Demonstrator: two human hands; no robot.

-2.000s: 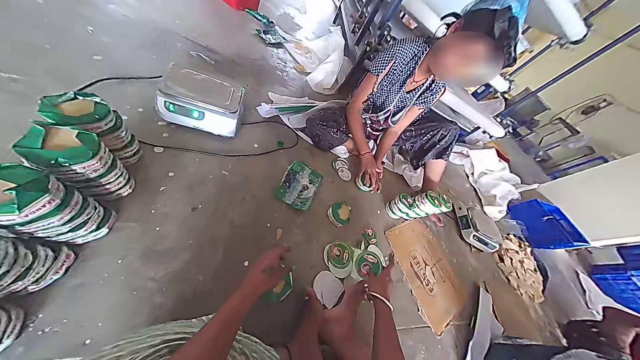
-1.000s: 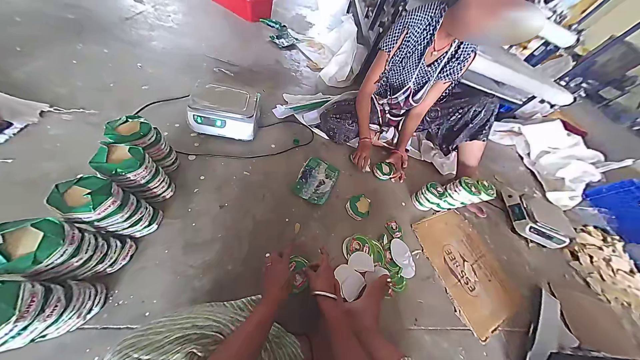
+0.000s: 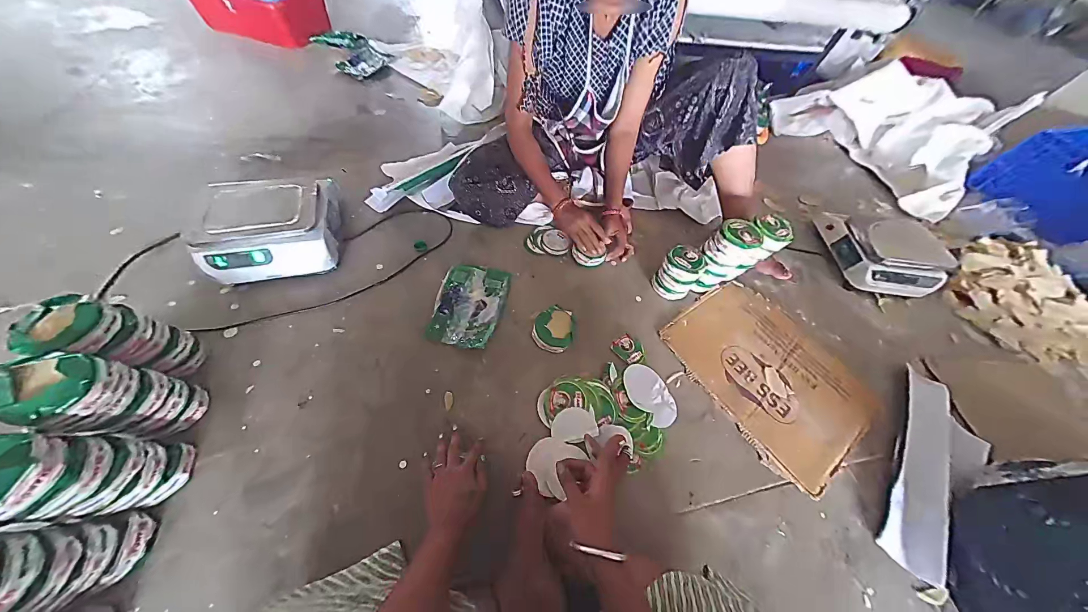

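My left hand (image 3: 455, 484) rests palm down on the grey floor, fingers apart, with nothing seen in it. To its right, my right hand (image 3: 595, 480), with a bangle at the wrist, has its fingers on white paper discs (image 3: 551, 466) beside my bare feet. Just beyond lies a loose heap of green printed paper discs (image 3: 599, 398), with more white discs on top. A small round green packet (image 3: 554, 328) and a green plastic pouch (image 3: 469, 306) lie farther off. Across from me, a seated co-worker's hands (image 3: 595, 234) are on a small stack of discs.
Rows of wrapped disc stacks (image 3: 102, 391) stand at the left, near a digital scale (image 3: 262, 229) with a cable. On the right are standing disc stacks (image 3: 718, 255), a cardboard sheet (image 3: 773, 387), a second scale (image 3: 888, 251), paper scraps (image 3: 1020, 297) and a blue sheet (image 3: 1033, 183).
A green disc item was by my left hand one second ago; now that hand lies on the floor with nothing seen in it. My right hand stays by the white discs. The view has shifted.
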